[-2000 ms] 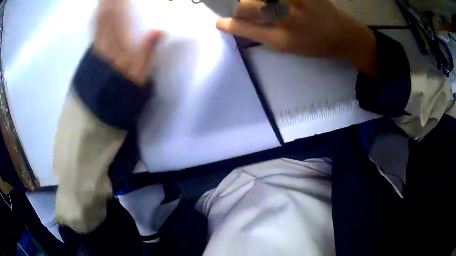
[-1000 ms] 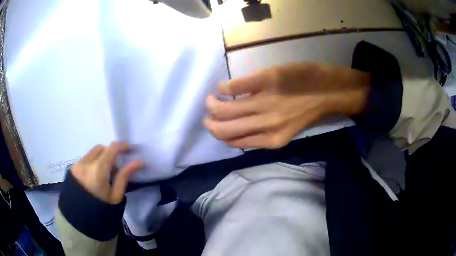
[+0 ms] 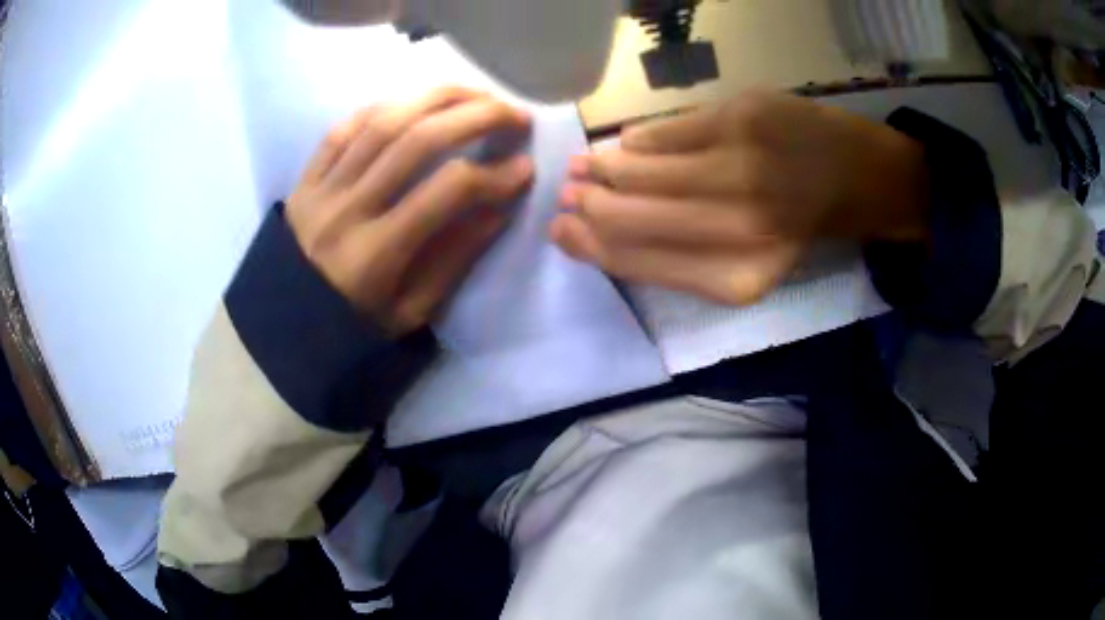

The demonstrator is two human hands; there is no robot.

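A pale grey-blue panel (image 3: 539, 345) lies on the white table in front of me, below the sewing machine head (image 3: 533, 42). A thin dark line runs along its right edge. My left hand (image 3: 418, 200) rests on the panel, fingers bent, fingertips near its right edge. My right hand (image 3: 715, 194) is at that edge from the right, fingertips together on the cloth; it looks to pinch the edge. The two hands' fingertips are a small gap apart. What lies under my left palm is hidden.
The cream machine bed (image 3: 776, 49) is at the top, with a dark outline. Scissors (image 3: 1066, 133) with dark handles lie at the upper right. A ruler scale (image 3: 776, 303) runs along the table's front edge. Light cloth (image 3: 654, 521) covers my lap.
My left hand has moved up from the panel's lower left to beside its right edge. My right hand has moved slightly up and right. The panel's lower right corner has shifted right.
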